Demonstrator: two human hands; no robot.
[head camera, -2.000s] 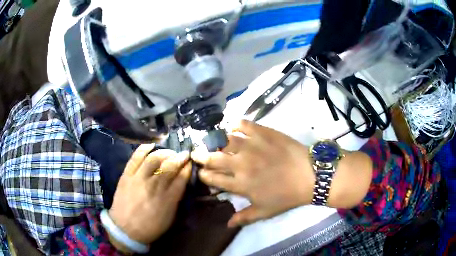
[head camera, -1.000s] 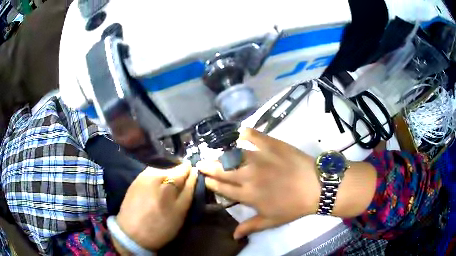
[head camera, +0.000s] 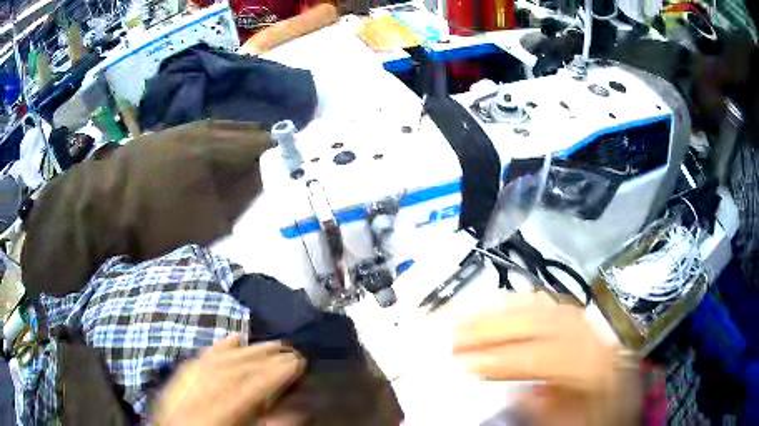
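Observation:
My left hand (head camera: 237, 381) is blurred at the bottom, its fingers over the navy-black band (head camera: 291, 320); whether it grips the cloth cannot be told. Brown fabric (head camera: 362, 391) lies to its right. Plaid fabric (head camera: 162, 312) is bunched left of the band. My right hand (head camera: 537, 345) is blurred, fingers extended, with nothing visible in it, right of the cloth over the white table. The white sewing machine (head camera: 379, 170) stands beyond both hands. Its presser foot area (head camera: 358, 291) is too blurred to show detail.
Snips (head camera: 453, 281) and black-handled shears (head camera: 549, 270) lie beside the machine. A box of white cord (head camera: 657, 270) is at right. A clear bag (head camera: 520, 200) and black strap (head camera: 470, 158) hang on the arm. Brown cloth (head camera: 141, 195) and navy cloth (head camera: 225, 87) are heaped behind.
The view has pulled back and up, showing more machine and background. Both hands have left the needle area and moved apart: left hand lower left over the cloth, right hand to the right.

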